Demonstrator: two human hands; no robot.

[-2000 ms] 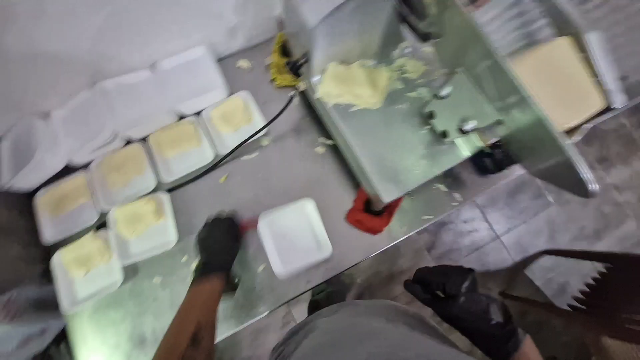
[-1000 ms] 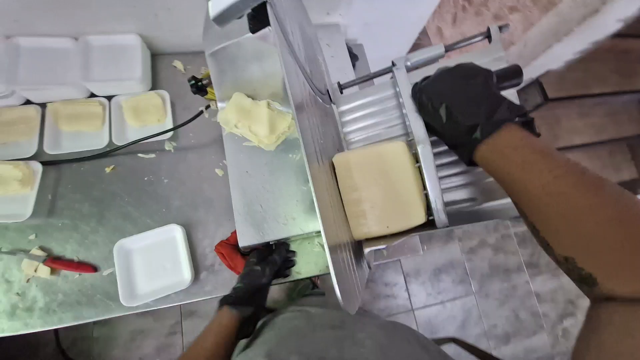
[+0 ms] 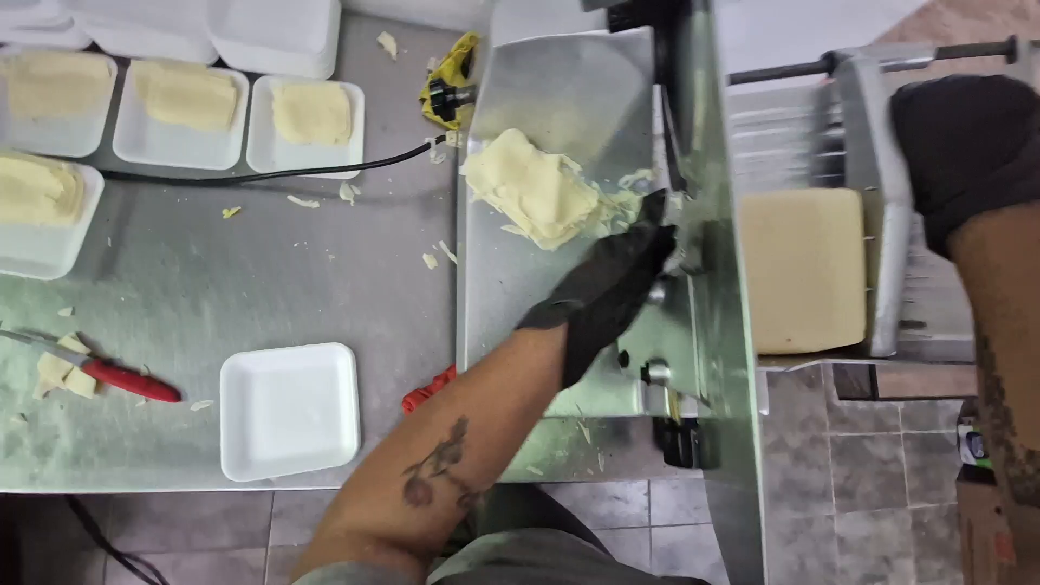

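Note:
My left hand (image 3: pixel 613 284), in a black glove, reaches over the slicer's metal receiving surface (image 3: pixel 544 317), fingers stretched close to the back of the blade plate. Nothing shows in its grasp. Just beyond it lies a pile of sliced cheese (image 3: pixel 532 191) with shreds around it. My right hand (image 3: pixel 967 154), also black-gloved, is at the pusher of the slicer's carriage (image 3: pixel 881 195); the handle is hidden under it, so its grip cannot be told. A block of cheese (image 3: pixel 804 272) rests on the carriage, between pusher and blade plate (image 3: pixel 735 325).
An empty white foam tray (image 3: pixel 288 410) sits near the steel table's front edge. Left of it, a red-handled knife (image 3: pixel 130 380) lies over cheese scraps. Foam trays with cheese (image 3: pixel 313 114) and stacked trays (image 3: pixel 272 36) stand at the back left. A black cable (image 3: pixel 268 175) crosses the table.
My left hand has moved from the front edge of the slicer up to the back of the blade plate, beside the sliced cheese. My right hand remains at the carriage.

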